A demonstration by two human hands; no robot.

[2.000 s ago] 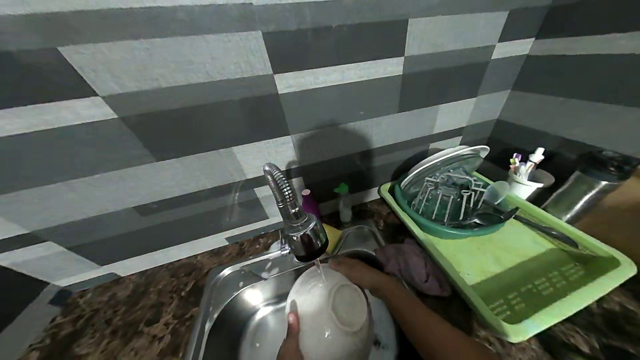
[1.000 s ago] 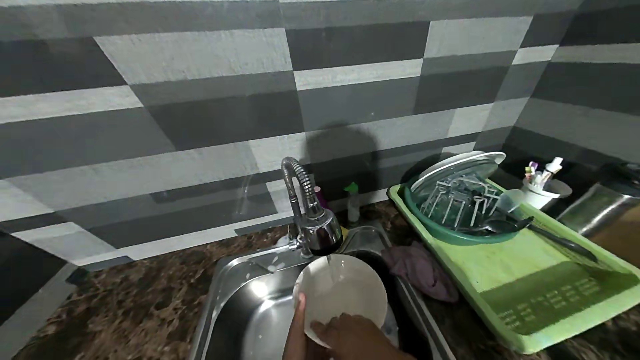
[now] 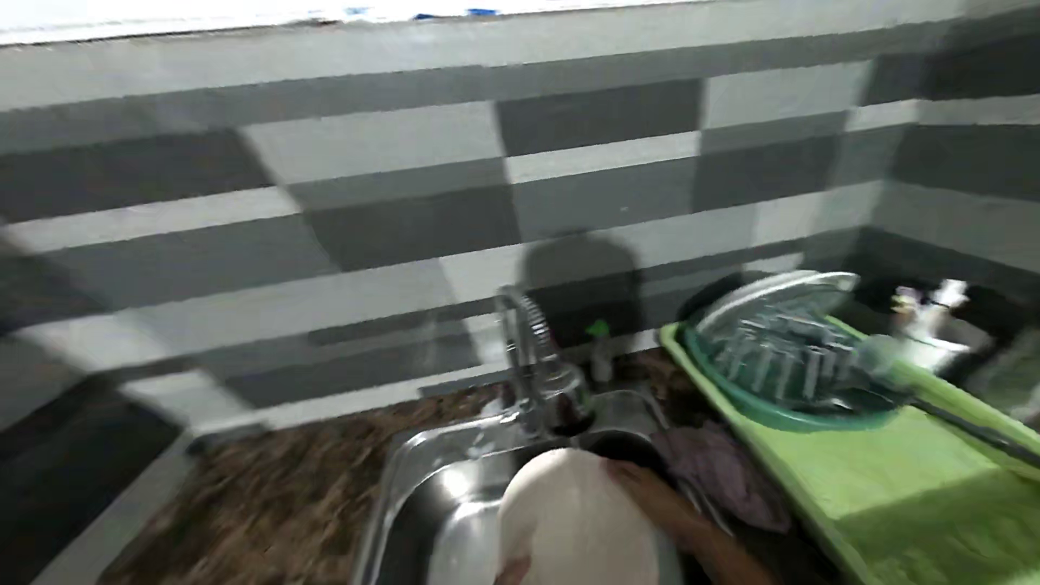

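Observation:
A white bowl (image 3: 581,520) is held over the stainless steel sink (image 3: 406,496), below the flexible-neck faucet (image 3: 536,349). My left hand (image 3: 513,570) grips its lower left edge; only a small part of that hand shows at the bottom of the view. My right hand (image 3: 642,483) holds the bowl's upper right rim, with the forearm reaching in from the lower right. The picture is blurred, and the bowl hides parts of the fingers.
Right of the sink, a crumpled purplish cloth (image 3: 723,471) lies beside a green tray (image 3: 902,479). The tray bears a green basin (image 3: 780,414) with a rack and utensils. Behind the faucet stands a spray bottle (image 3: 600,353). A white toothbrush cup (image 3: 930,349) is farther right.
One second ago my right hand was at the bowl's lower inside; now it is at the upper right rim. The bowl has been turned and lowered. The view has tilted upward.

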